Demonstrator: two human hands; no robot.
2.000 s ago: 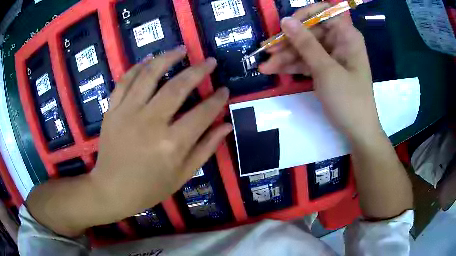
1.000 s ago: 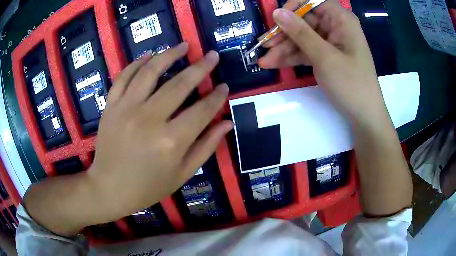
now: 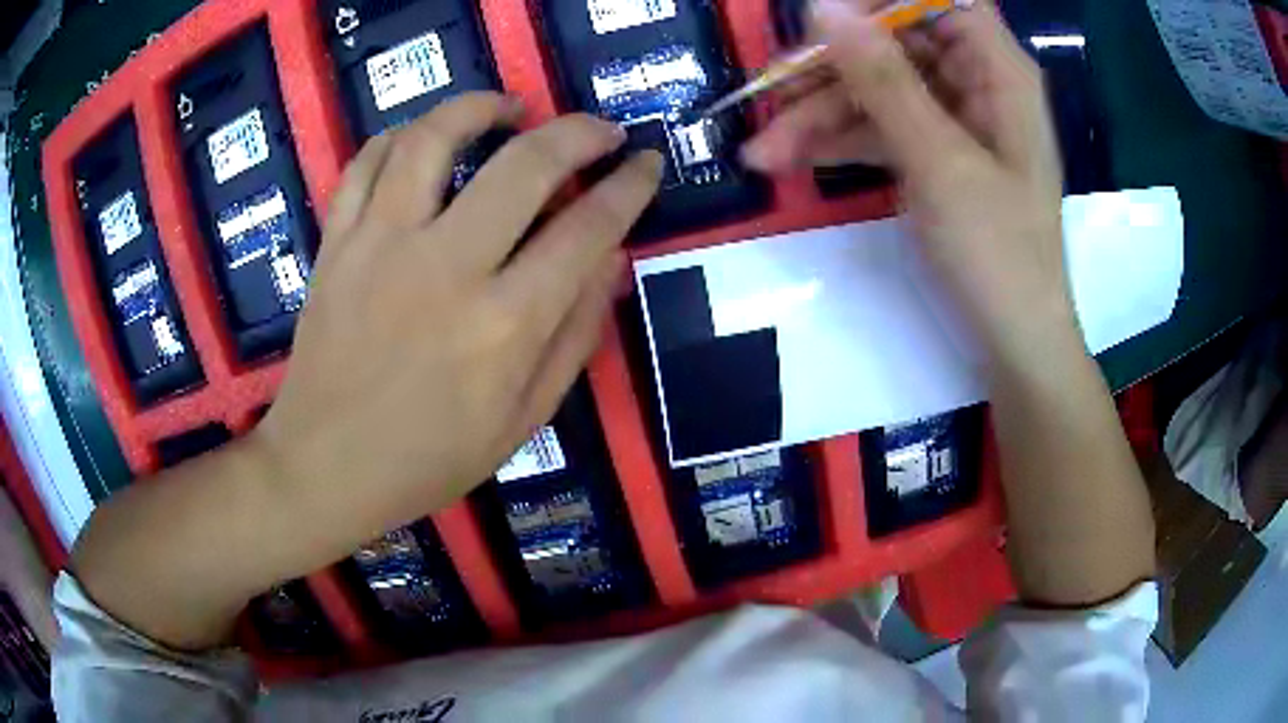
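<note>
My right hand, blurred, holds the orange tweezers; their tip is over or just above the card slots of an open-backed phone in the upper row of the red foam tray. My left hand is spread palm down over the middle of the tray, its fingertips bent at that phone's lower left edge. A white sheet with black adhesive pads at its left end lies across the tray, passing under my right wrist.
Other open-backed phones sit in the tray pockets to the left and in the lower row. A white printed roll is at the upper right on the dark green mat. A person's light sleeve shows at the right edge.
My left fingers have curled in and moved up towards the phone. My right hand and tweezers have lifted slightly to the right. The tray and pad sheet sit slightly higher in view.
</note>
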